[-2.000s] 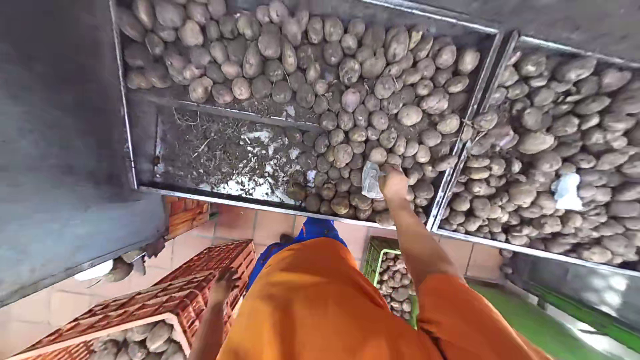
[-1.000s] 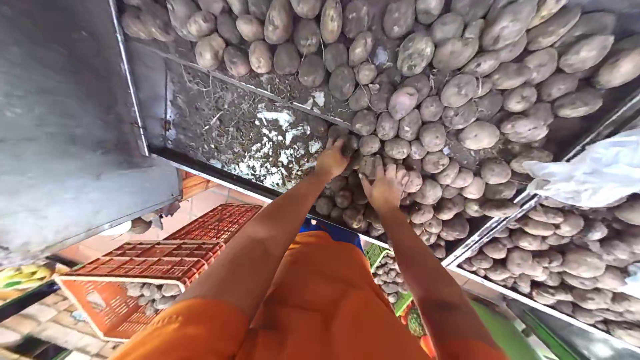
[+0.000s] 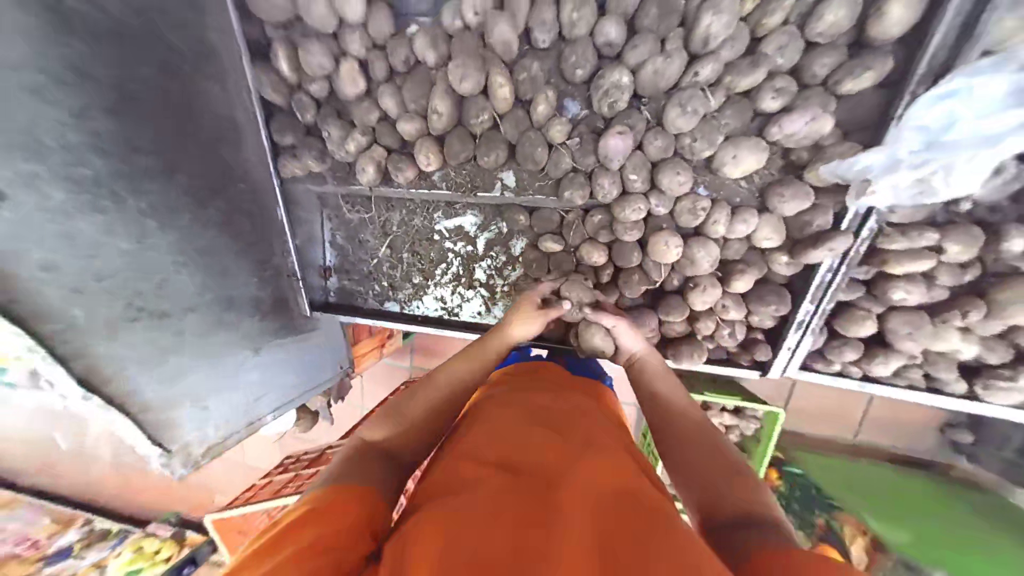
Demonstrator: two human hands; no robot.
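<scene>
Many brown potatoes [image 3: 700,256] lie in a metal bin, several layers deep on its right side. At the bin's front edge my left hand [image 3: 534,314] and my right hand [image 3: 620,326] face each other, with a potato [image 3: 578,294] gripped between their fingers. Another potato [image 3: 595,340] sits just below, close to my right fingers; whether it is held too is unclear. Left of my hands, the bin floor [image 3: 376,256] shows loose soil, dry roots and white residue. A low divider [image 3: 448,194] runs behind this part.
A metal partition [image 3: 824,292] separates a second potato bin on the right, with a white plastic bag [image 3: 944,136] over it. A grey metal panel [image 3: 152,184] stands at left. Below are a red crate [image 3: 280,484] and a green crate [image 3: 772,432] with potatoes.
Two seconds ago my right hand held a white thing at the bin's front and my left hung over the red crate. Now both hands are together on a potato.
</scene>
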